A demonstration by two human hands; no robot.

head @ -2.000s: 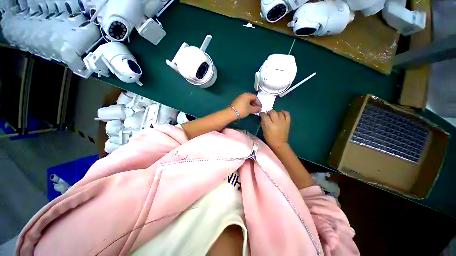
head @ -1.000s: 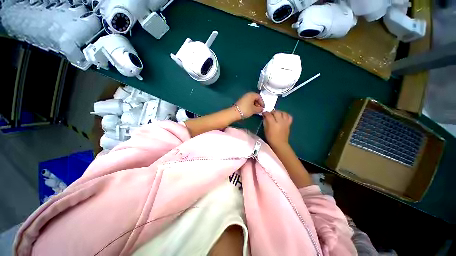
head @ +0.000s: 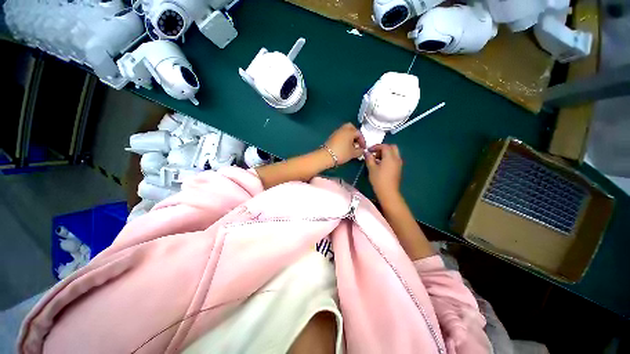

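Observation:
A white PTZ dome camera (head: 392,99) lies on the green bench in front of me, its flat mounting bracket (head: 371,136) pointing toward me and a thin antenna (head: 423,117) swung out to the right. My left hand (head: 345,144) is at the left edge of the bracket, thumb and fingertips closed on its end. My right hand (head: 384,166) is at the near end of the bracket, its fingertips pinched together close to my left fingertips. Any small part between the fingertips is too small and hidden to tell.
Another white camera (head: 276,81) stands left on the bench (head: 319,66). More cameras (head: 162,69) are piled at far left. Cameras lie on a cardboard sheet (head: 508,81) behind. An open carton (head: 513,233) with a silver grid is right. A blue crate (head: 103,225) is on the floor, lower left.
My right hand has moved up and in, so its fingertips now meet my left fingertips at the bracket's end. The view has shifted slightly.

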